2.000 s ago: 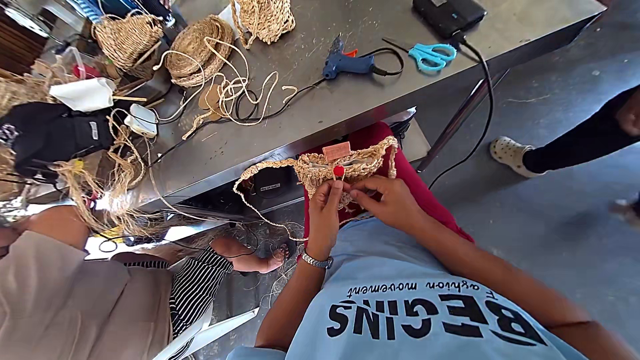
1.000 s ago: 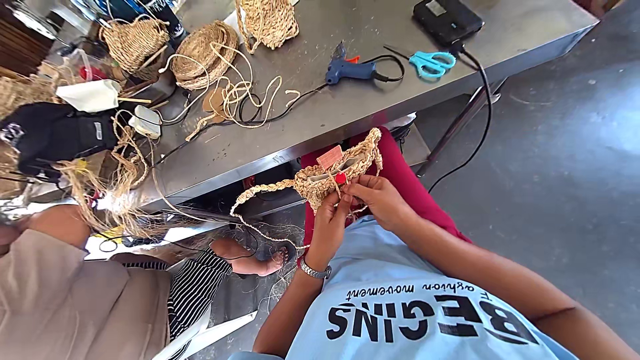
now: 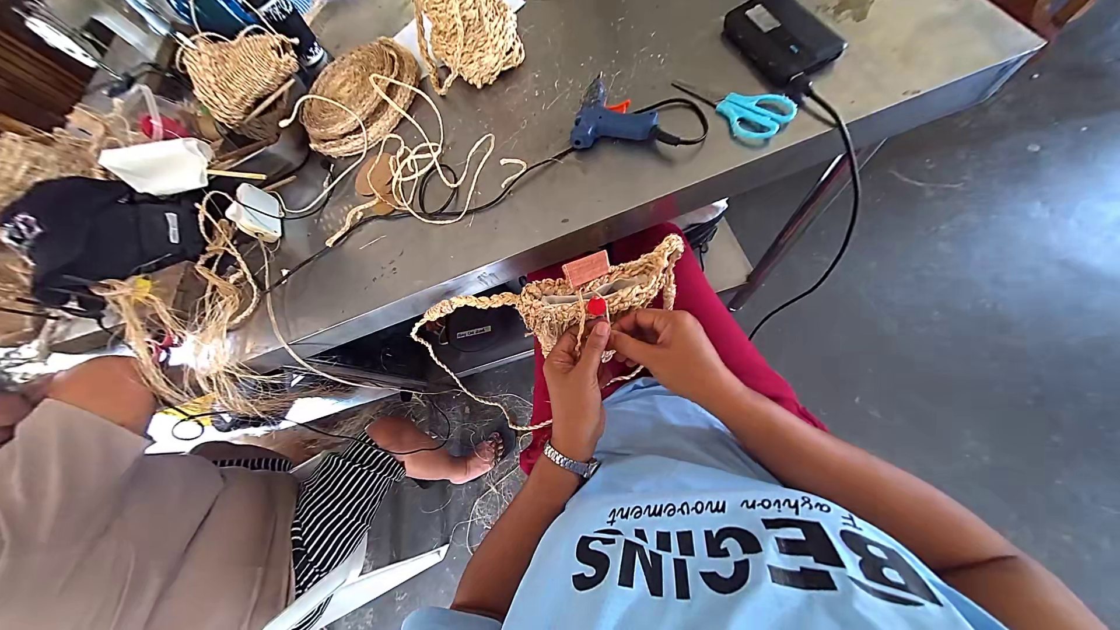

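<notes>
A small bag of braided natural fibre [image 3: 544,317] lies on my lap, its opening upward and a pale lining inside. A pinkish tag [image 3: 586,269] with writing stands at its far rim, and a round red bead [image 3: 597,307] sits at the front. Below the bead my left hand [image 3: 577,363] pinches the thin cord [image 3: 581,325]. Close to its right, my right hand [image 3: 667,346] has its fingertips together at the same spot; whether they grip the cord too is hard to see. The bag's braided strap [image 3: 472,302] runs off to the left.
On the metal table [image 3: 525,210] lie a blue glue gun [image 3: 617,125], turquoise-handled scissors [image 3: 757,115], a black box with a cable [image 3: 781,44], coiled braid [image 3: 363,94], loose cord and a black bag [image 3: 105,241]. Another person [image 3: 131,516] sits at the left.
The bag has levelled out from a more tilted pose a second ago, and its tag has shifted with it. Both hands stay close together at the red bead. The other person's leg at the right has left the view.
</notes>
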